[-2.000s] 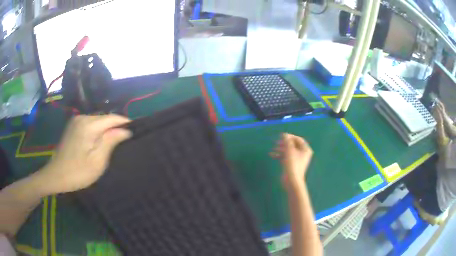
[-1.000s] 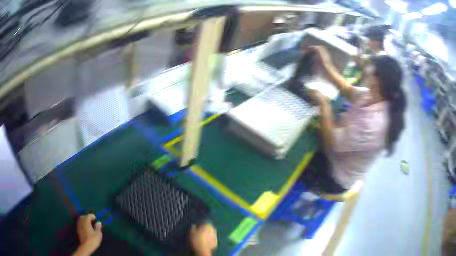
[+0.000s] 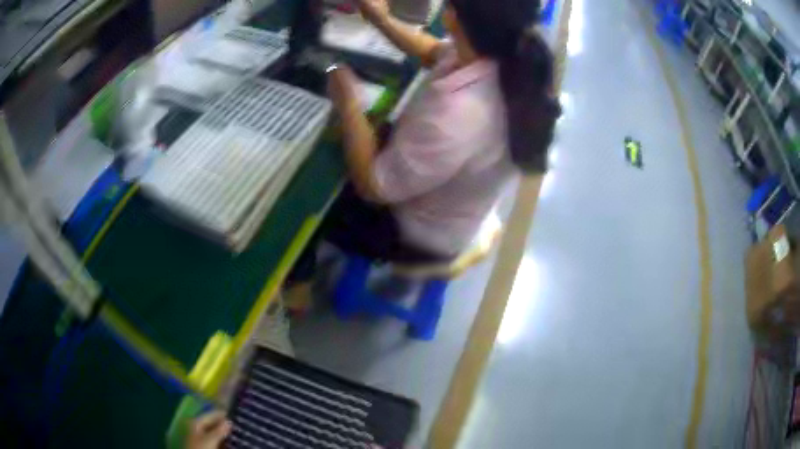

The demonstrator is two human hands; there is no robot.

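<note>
A black parts tray (image 3: 303,405) with rows of light, shiny parts is at the bottom of the view, past the bench's front edge and above the floor. It is tilted in view, and its lower part is cut off by the frame. My left hand (image 3: 210,431) is small and blurred at the tray's left edge, with its fingers closed on it. My right hand cannot be made out; the tray's lower right is cut off by the picture's edge.
A person in a pink top (image 3: 447,149) sits on a blue stool (image 3: 386,302) at the bench. Pale ribbed trays (image 3: 232,162) are stacked on the green mat (image 3: 167,263). A post (image 3: 53,245) stands at left. A cardboard box (image 3: 770,276) is at far right.
The view has swung right towards the aisle. The black tray has left the green bench and is now beyond its front edge, with my left hand at its left side. My right hand has dropped out of view.
</note>
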